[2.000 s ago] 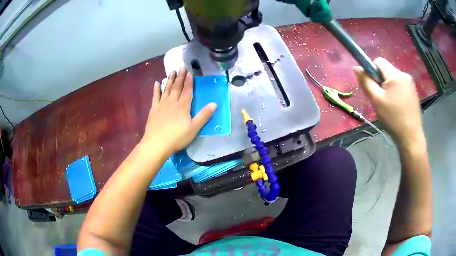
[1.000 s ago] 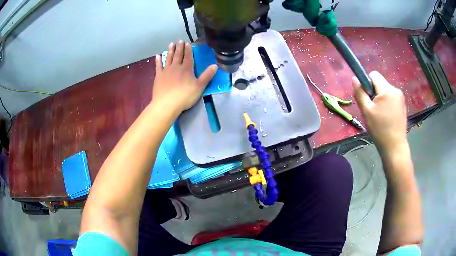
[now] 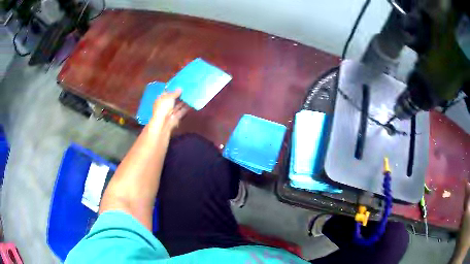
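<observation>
My left hand [image 3: 171, 109] holds a blue plate [image 3: 201, 84] by its near corner, above the bench and beside a small plate stack [image 3: 150, 102] at the bench's front left. Another blue plate stack [image 3: 257, 143] lies at the front edge. More plates [image 3: 308, 147] rest on the machine base, left of the drill press table [image 3: 346, 149]. The drill chuck [image 3: 405, 105] is over the table. Of my right arm only a forearm piece shows at the right edge; the hand is cut off or too unclear to make out.
A blue bin [image 3: 68, 198] with pale plates stands on the floor at the lower left. A blue coolant hose [image 3: 386, 206] rises at the table's front. The green air gun [image 3: 423, 203] is partly visible at its right. Part of a red stool [image 3: 268, 240] shows below.
The view has swung left. My left hand has left the drill table and now holds a plate over the left bench. My right hand no longer shows on the feed handle.
</observation>
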